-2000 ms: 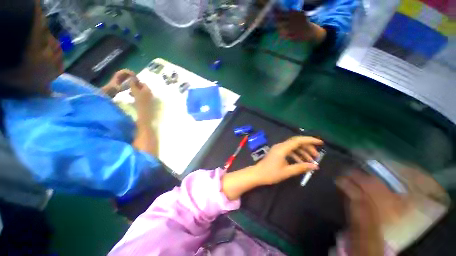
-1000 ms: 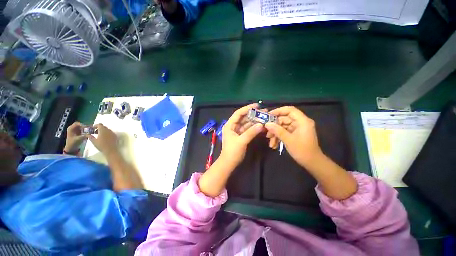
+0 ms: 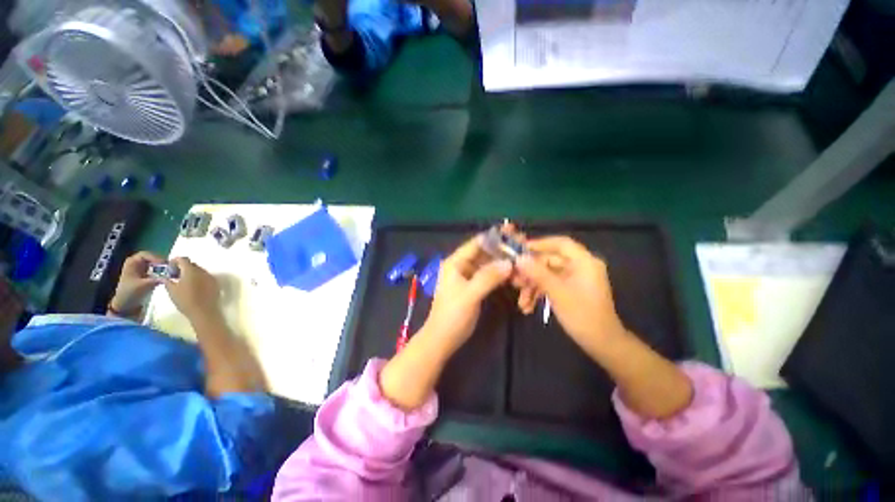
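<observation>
A small silver-grey display module [image 3: 505,245] is held up over the black tray [image 3: 599,382], between the fingertips of both hands. My left hand [image 3: 469,278] grips its left end and my right hand [image 3: 561,284] its right end. The module is tilted and partly covered by fingers. Blue housings [image 3: 401,268] lie on the tray's left half, one partly behind my left hand. A red pen [image 3: 408,312] lies just below them. The tip of a white pen [image 3: 547,311] shows below my right hand.
At the left a blue-clothed person handles a module over a cream sheet [image 3: 294,338] with grey parts and a folded blue sheet [image 3: 312,250]. A white fan [image 3: 113,83] stands at the back left. A record sheet [image 3: 770,294] and a second black tray [image 3: 849,333] lie at the right.
My empty-looking left hand and blurred right hand have come together on the module. Since one second ago the module has turned and tilted between my fingers. The view has shifted slightly.
</observation>
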